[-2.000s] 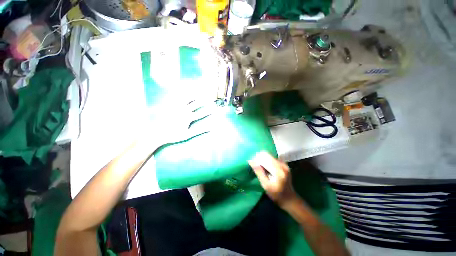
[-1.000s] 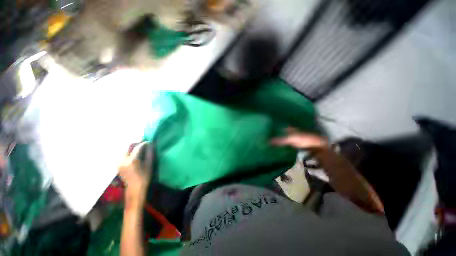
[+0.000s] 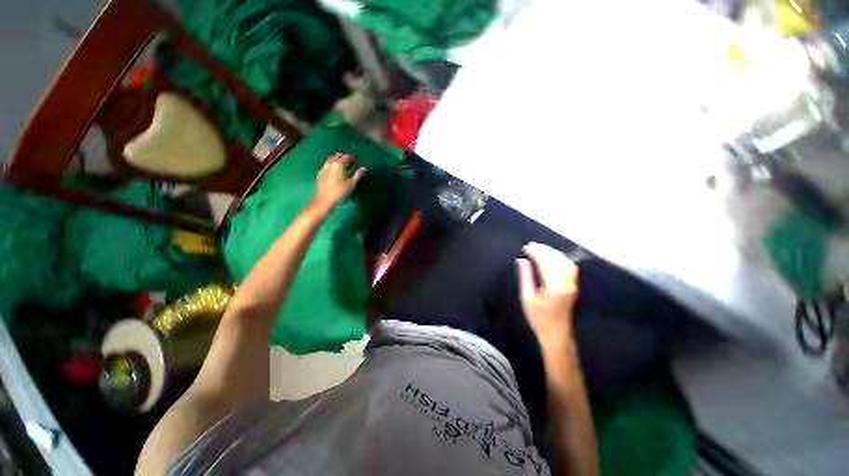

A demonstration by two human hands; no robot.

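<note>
A green fabric panel [image 3: 312, 256] hangs and lies spread at the left side of my lap, beside the wooden chair. My left hand [image 3: 338, 178] is on its upper part with fingers curled; whether it pinches the cloth is not clear. My right hand [image 3: 549, 284] is over the dark area by the table's front edge, fingers bent and thumb apart, with nothing seen in it. The sewing machine shows only partly and blurred at the right, with a metal part [image 3: 787, 125] glaring under the light.
The white table [image 3: 577, 121] is overexposed. A reddish wooden chair [image 3: 65, 102] stands at left, with crumpled green pieces [image 3: 251, 56] around it. Black-handled scissors [image 3: 814, 325] lie at far right beside a green scrap bundle [image 3: 799, 244]. A yellow-gold roll [image 3: 195, 311] is at lower left.
The view has swung left from the machine to the chair. The green panel has moved off the table to the left with my left hand. My right hand is away from the cloth.
</note>
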